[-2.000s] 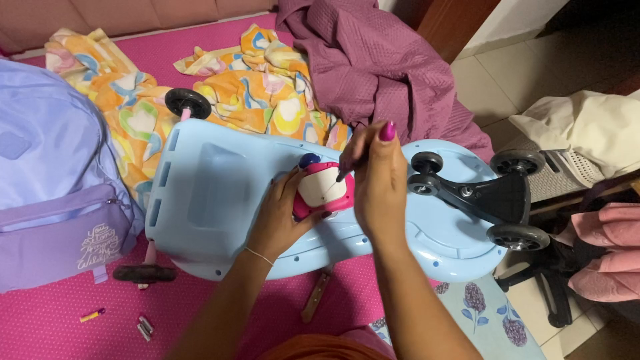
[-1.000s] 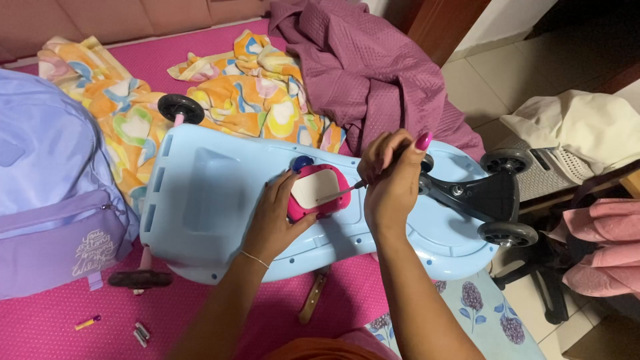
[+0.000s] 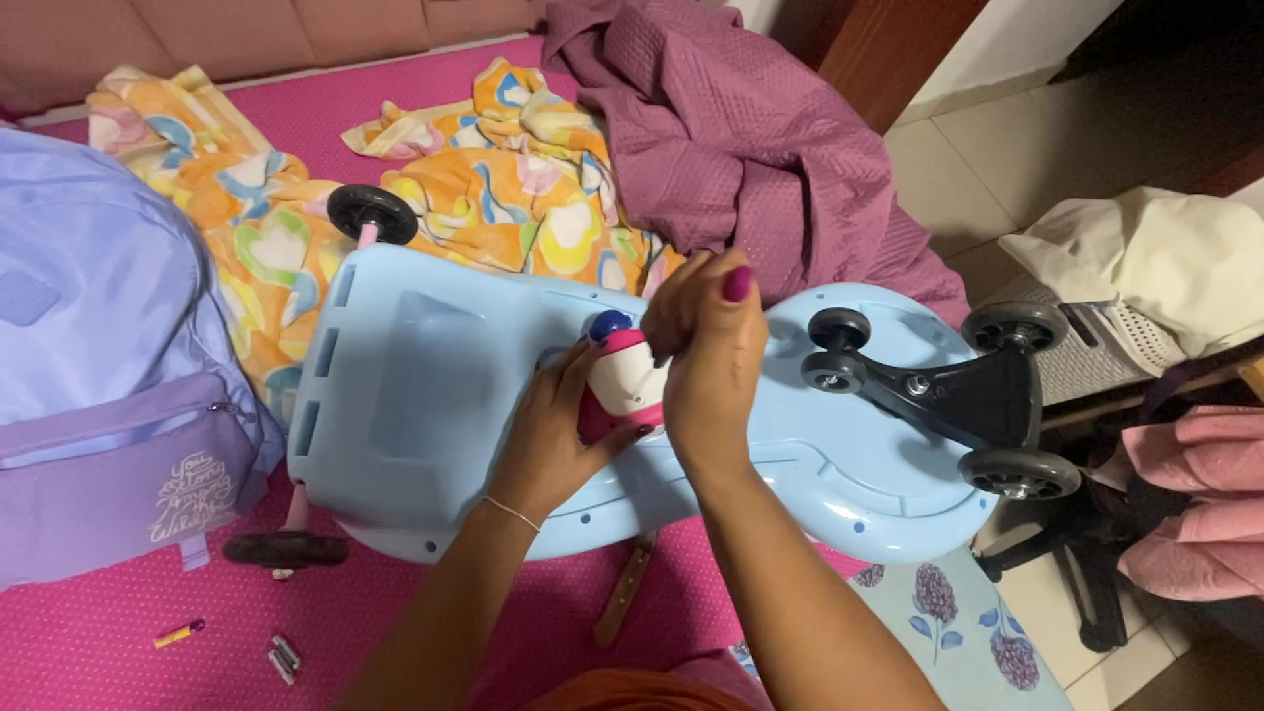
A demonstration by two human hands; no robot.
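A light blue plastic ride-on toy (image 3: pixel 434 375) lies upside down, its black wheels up. My left hand (image 3: pixel 558 425) grips a small pink and white plastic case (image 3: pixel 624 380) against the toy's underside, beside a round dark blue part (image 3: pixel 610 324). Above the case's right side, my right hand (image 3: pixel 713 346) is closed around a tool that it mostly hides; earlier frames show a thin shaft like a screwdriver's. At the toy's right end is a black wheel bracket (image 3: pixel 948 390).
A lilac backpack (image 3: pixel 109 296) lies at the left, a patterned orange blanket (image 3: pixel 533 197) and a mauve cover (image 3: pixel 731 148) behind. Near the front are a wooden-handled object (image 3: pixel 625 592), batteries (image 3: pixel 283 660) and a yellow and purple item (image 3: pixel 179 633). A grey basket (image 3: pixel 1106 336) stands right.
The right hand has come closer over the case than one second ago, and the tool's shaft that showed then is now mostly hidden. The left hand has stayed on the case.
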